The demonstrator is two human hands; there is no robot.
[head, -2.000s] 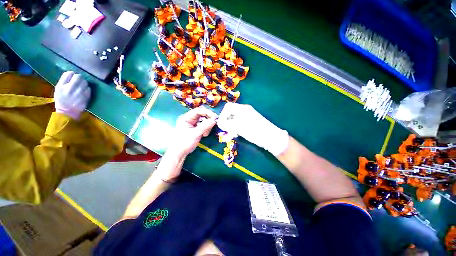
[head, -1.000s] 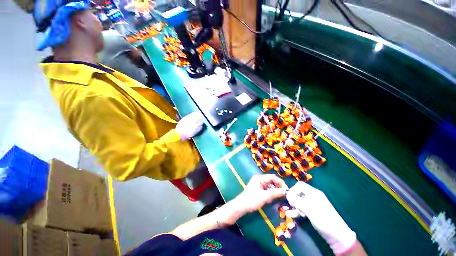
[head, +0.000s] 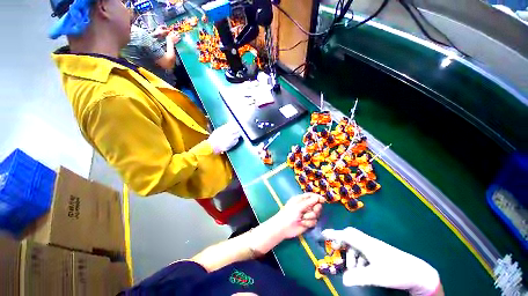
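My left hand [head: 303, 214], bare, has its fingers curled together beside the front edge of the orange heap; whether it pinches anything small cannot be told. My right hand [head: 376, 260], in a white glove, holds an orange-and-black assembly [head: 331, 261] between thumb and fingers near the bench's front edge. The hands are apart, with a blurred pale patch between them. The heap of orange-and-black assemblies [head: 336, 165] lies just beyond, with thin white stems sticking up. One single assembly [head: 266, 156] lies left of the heap.
A black mat [head: 263, 118] with small white pieces lies to the left, below a black stand [head: 231, 55]. A coworker in a yellow jacket [head: 139, 133] sits at left. White fittings [head: 508, 272] and a blue tray [head: 509, 199] are at right. A sunken dark-green channel runs behind.
My view has swung left and up, bringing the coworker into sight. My hands were together; they have separated, and my right fingers now grip the orange assembly that hung below them.
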